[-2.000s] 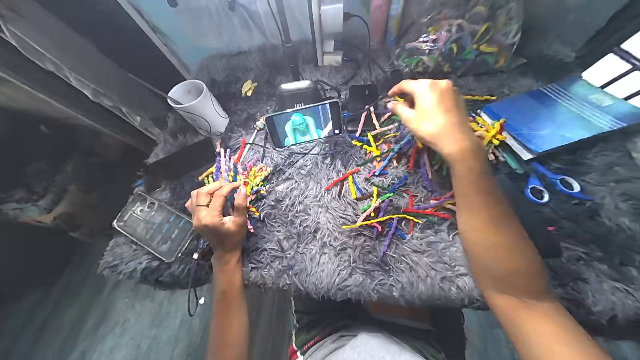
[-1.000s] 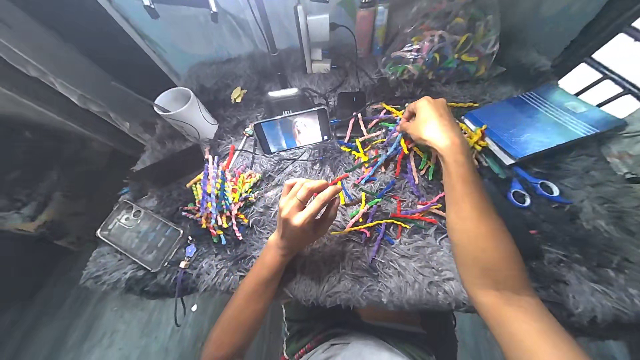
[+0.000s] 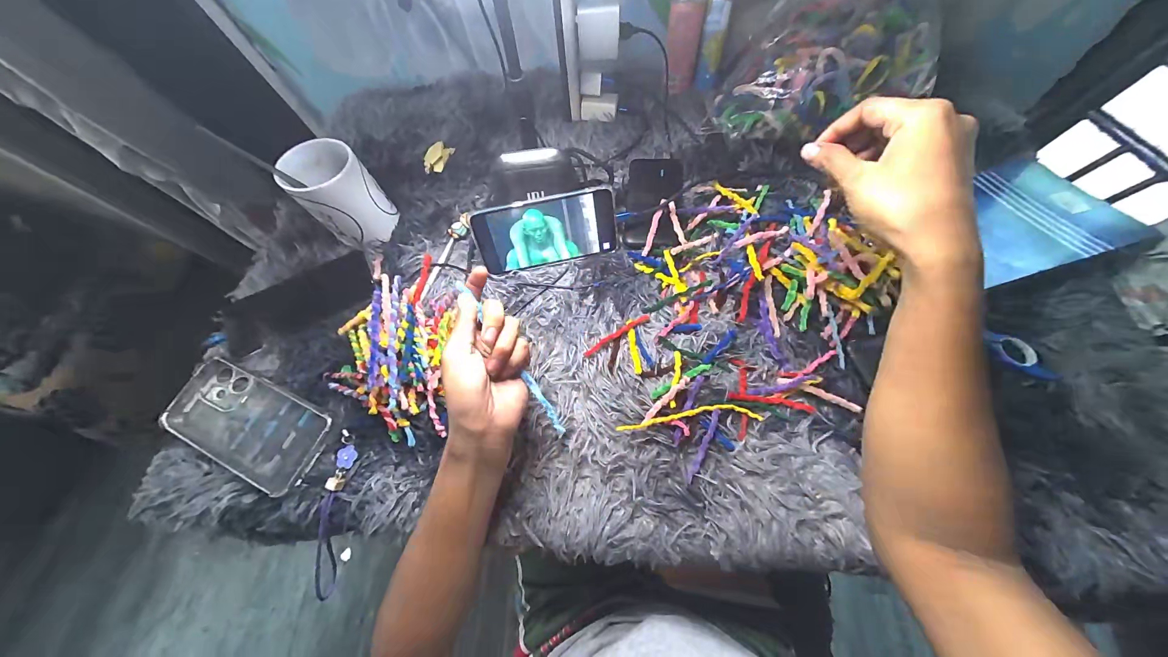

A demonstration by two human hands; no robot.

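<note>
My left hand (image 3: 486, 365), palm turned up, holds a light blue twisted strand (image 3: 545, 403) whose ends stick out past the fingers and below the palm. Just left of it lies a bundle of multicoloured twisted strands (image 3: 392, 351) on the grey shaggy cover (image 3: 584, 474). My right hand (image 3: 903, 173) is raised over the right side, thumb and forefinger pinched together; whether anything thin is between them I cannot tell. Below and left of it spreads a loose pile of coloured strands (image 3: 776, 265), with more scattered strands (image 3: 693, 411) nearer to me.
A phone (image 3: 546, 232) showing a video leans at the back centre. A white cup (image 3: 338, 193) stands back left, a clear phone case (image 3: 246, 424) with a strap front left. Blue-handled scissors (image 3: 1020, 354), a blue booklet (image 3: 1049, 219) and a plastic bag of strands (image 3: 830, 64) are at the right.
My left hand has moved left from the scattered strands to beside the bundle and now holds a light blue strand. My right hand has risen away from the pile, towards the right.
</note>
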